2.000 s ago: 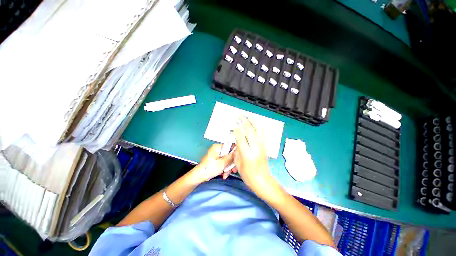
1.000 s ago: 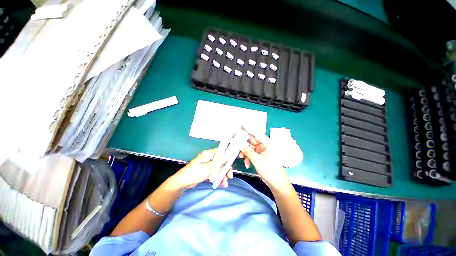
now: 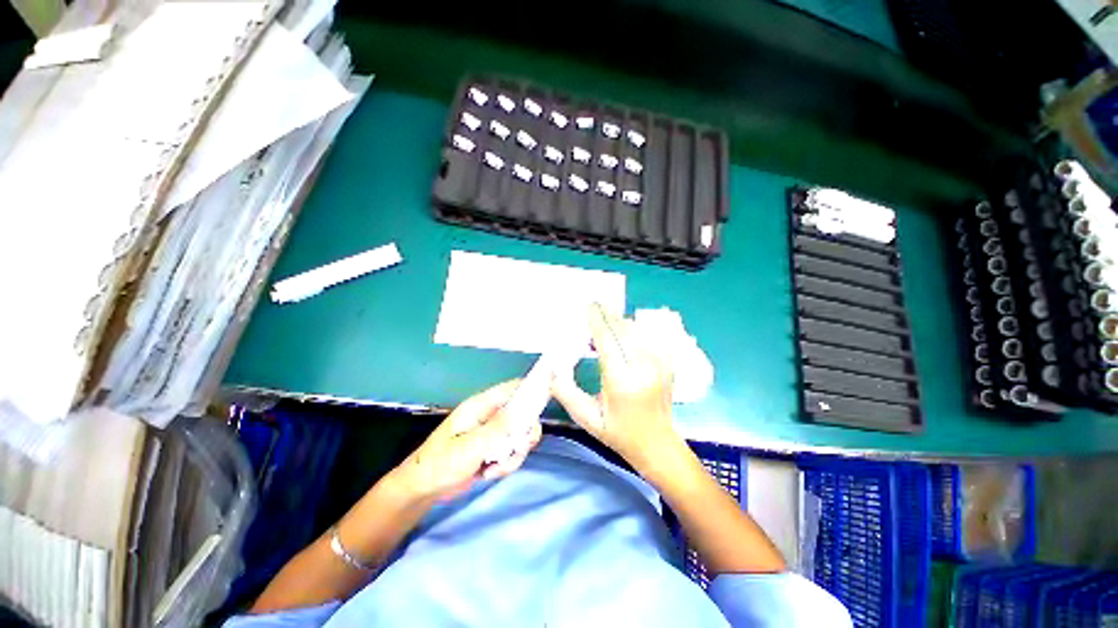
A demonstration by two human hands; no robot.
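My left hand (image 3: 481, 439) is closed around a slim white part (image 3: 532, 390) in front of my body, at the bench's near edge. My right hand (image 3: 629, 390) is at the part's upper end with fingers extended; whether it grips anything is hard to tell in the glare. A white work sheet (image 3: 515, 301) lies flat just beyond my hands. A loose pile of white die-cut pieces (image 3: 687, 356) lies right of the sheet, partly behind my right hand. A narrow white strip (image 3: 337, 272) lies left of the sheet.
A black parts tray (image 3: 687, 184) with rows of small white ends stands behind the sheet. A narrower black tray (image 3: 855, 331) at right has white cylinders (image 3: 852, 217) at its far end. Stacked black trays (image 3: 993, 307) stand far right. High white sheets (image 3: 135, 147) fill the left. Blue crates (image 3: 864, 528) are below.
The bench items have shifted left in view. My left hand has closed further around the part. My right hand has turned, its fingers now pointing up over the sheet's near right corner.
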